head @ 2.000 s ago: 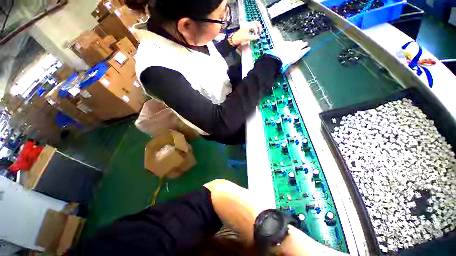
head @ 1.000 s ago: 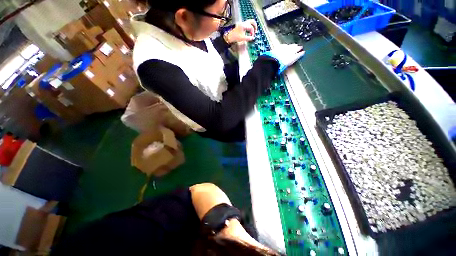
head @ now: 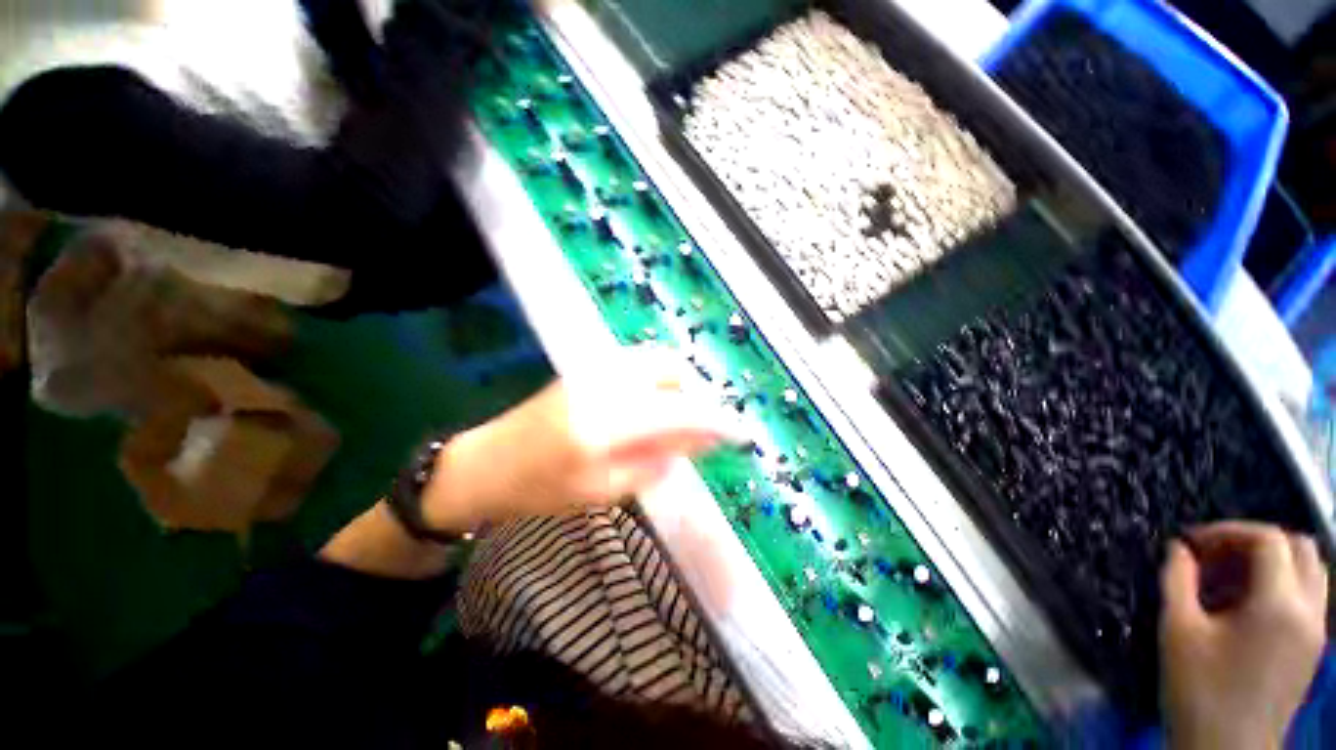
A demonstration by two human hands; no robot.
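The green circuit board panel [head: 601, 235] runs diagonally in its track, with small dark and pale-topped parts on it. My left hand [head: 623, 425], with a dark watch on the wrist, is over the board's near edge; its fingertips are blurred by glare, and I cannot tell whether they hold anything. My right hand [head: 1242, 601] is at the near right end of the black tray [head: 894, 384] full of loose black capacitors [head: 1084, 425]. Its thumb and fingers curl towards each other; whether they grip a part cannot be seen.
A second black tray [head: 667, 114] of small white components [head: 835, 147] lies beyond. A blue bin [head: 1245, 191] with dark parts stands at the upper right. The metal rail [head: 821, 359] separates board and trays. Another person's dark sleeve [head: 191, 161] is at upper left; a cardboard box [head: 227, 447] is below.
The view has swung right and down, bringing the black capacitor tray and my right hand into view. My left hand now shows over the board. The other person has shifted to the view's upper left.
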